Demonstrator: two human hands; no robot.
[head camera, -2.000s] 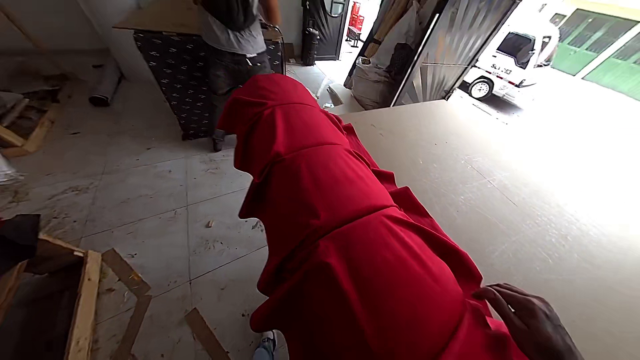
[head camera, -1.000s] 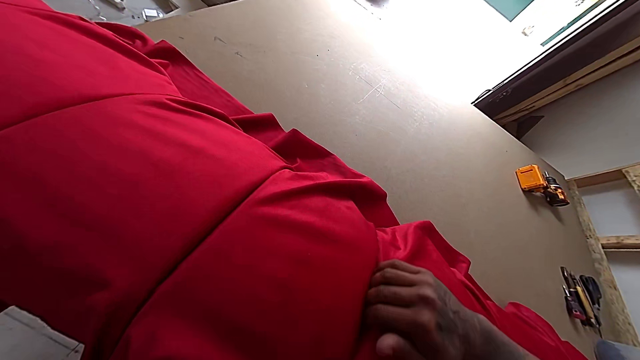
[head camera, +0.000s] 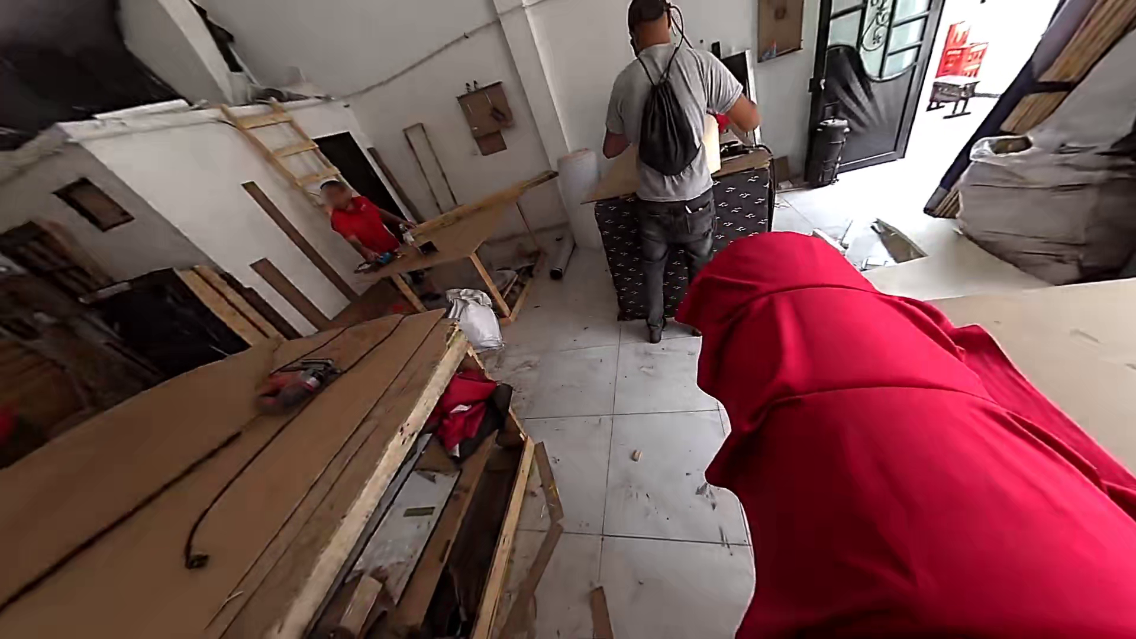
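A long padded piece covered in red fabric (head camera: 887, 444) fills the right side of the head view, with seams running across it and loose fabric edges along both sides. Part of it lies over a large table with a light brown top (head camera: 1056, 328). Neither my left hand nor my right hand shows in this view, so what they touch is hidden.
A wooden workbench (head camera: 390, 461) at the left carries a red power tool (head camera: 297, 383) with a black cord. One person (head camera: 670, 98) stands at a black patterned piece (head camera: 741, 209); another (head camera: 362, 222) works at a farther table (head camera: 444, 248). Wood scraps (head camera: 537, 532) lie on the tiled floor.
The view has swung left, away from the tabletop with the orange tool, to the workshop floor. The hand that rested on the red fabric is out of view.
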